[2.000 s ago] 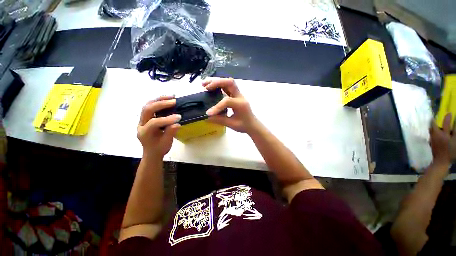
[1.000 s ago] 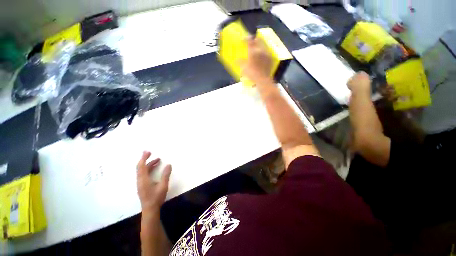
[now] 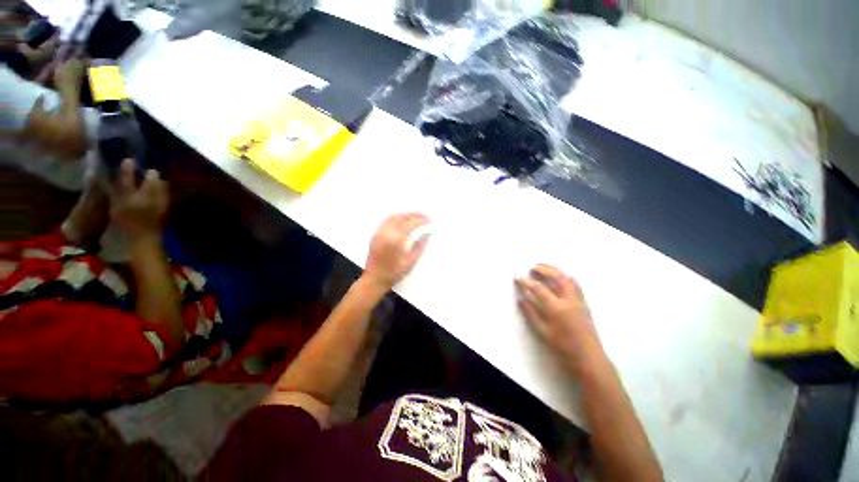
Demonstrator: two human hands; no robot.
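Note:
My left hand (image 3: 397, 250) is over the white table near its front edge, fingers loosely curled; no carton is in it. My right hand (image 3: 558, 311) is to its right over the table, fingers bent, also without a carton. The image is blurred, so a small piece in the fingers cannot be ruled out. Flat yellow cartons (image 3: 299, 146) lie to the left, beyond my left hand. A clear bag with black handles (image 3: 494, 132) lies beyond both hands. A yellow-and-black finished box (image 3: 808, 306) stands at the far right.
Small scattered black pieces (image 3: 780, 193) lie at the far right of the white bench top. A black strip (image 3: 650, 184) runs along the bench. At the left, a neighbouring person's hand (image 3: 139, 200) shows near a yellow-and-black carton (image 3: 107, 87).
The view has turned left. My right hand has let go of the yellow box at the right and come back in front of me. My left hand has moved towards the flat cartons.

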